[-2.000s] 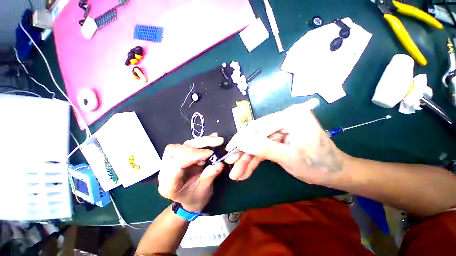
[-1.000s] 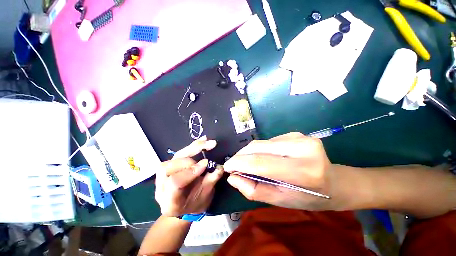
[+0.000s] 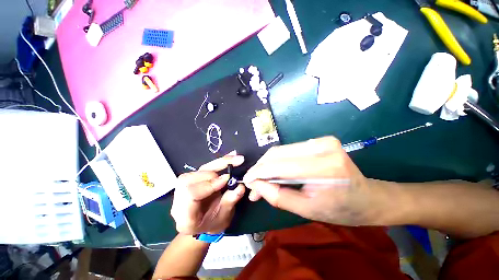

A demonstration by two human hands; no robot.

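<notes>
My left hand [image 3: 205,197] holds a small black earbud housing [image 3: 232,182] between thumb and fingers, its inner side facing up. My right hand [image 3: 312,180] grips thin metal tweezers [image 3: 301,181] like a pen, their tips at the housing and partly hidden by my fingers. Behind my hands, on the black mat [image 3: 175,120], lie a loop of pale wire [image 3: 214,138], a small pale disc with thin wires [image 3: 212,107] and a yellow tape piece on white backing [image 3: 265,128].
A white carton [image 3: 156,164] with yellow parts stands left. A blue-handled screwdriver [image 3: 367,143] lies behind my right hand. Paper scrap with black parts [image 3: 350,65], white bottle [image 3: 433,85] and yellow-handled cutters [image 3: 446,35] lie right. A pink mat [image 3: 191,33] lies at the back left.
The tweezers have swung from slanting toward me to nearly level, still in my right hand. My left hand stays in about the same place with the housing.
</notes>
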